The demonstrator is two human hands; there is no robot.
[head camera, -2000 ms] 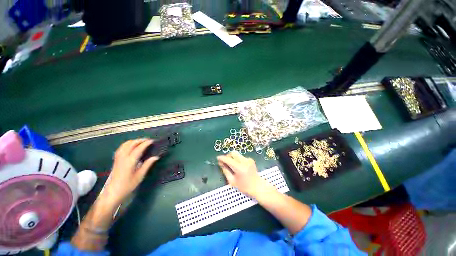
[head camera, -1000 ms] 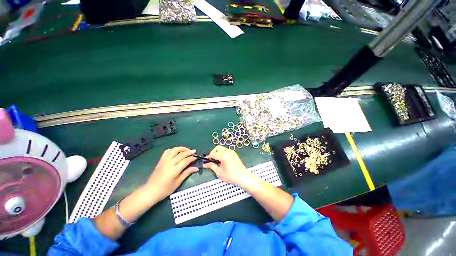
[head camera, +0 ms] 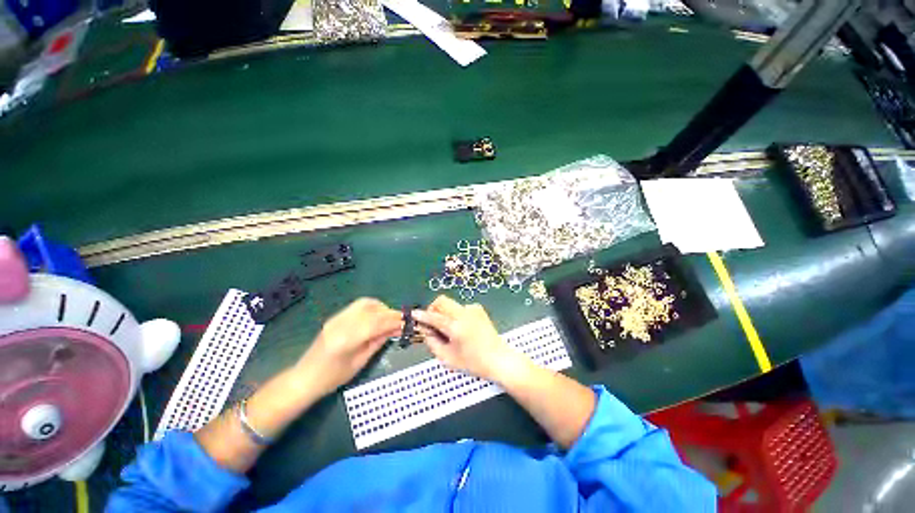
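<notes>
My left hand [head camera: 359,336] and my right hand [head camera: 464,336] meet in front of me, both gripping one small black plastic housing [head camera: 409,327] between the fingertips. The fingers partly hide it. A white dot sheet [head camera: 451,386] lies just below my right hand. Loose metal rings [head camera: 472,269] lie above my right hand, beside a clear bag of rings [head camera: 562,215]. Small brass-coloured parts lie in a black tray [head camera: 699,311] at right. More black housings [head camera: 328,261] lie at upper left of my left hand.
A pink-and-white fan [head camera: 70,381] stands at left, next to a second dot sheet [head camera: 213,363]. A metal rail [head camera: 301,235] crosses the green bench, with a part-filled housing [head camera: 475,150] beyond it. A dark-footed post [head camera: 717,125], white paper [head camera: 702,214] and red stool [head camera: 788,456] are at right.
My left hand has moved right from the black housings and my hands have come together. The held housing is now turned upright between them. The part-filled housing beyond the rail has shifted right.
</notes>
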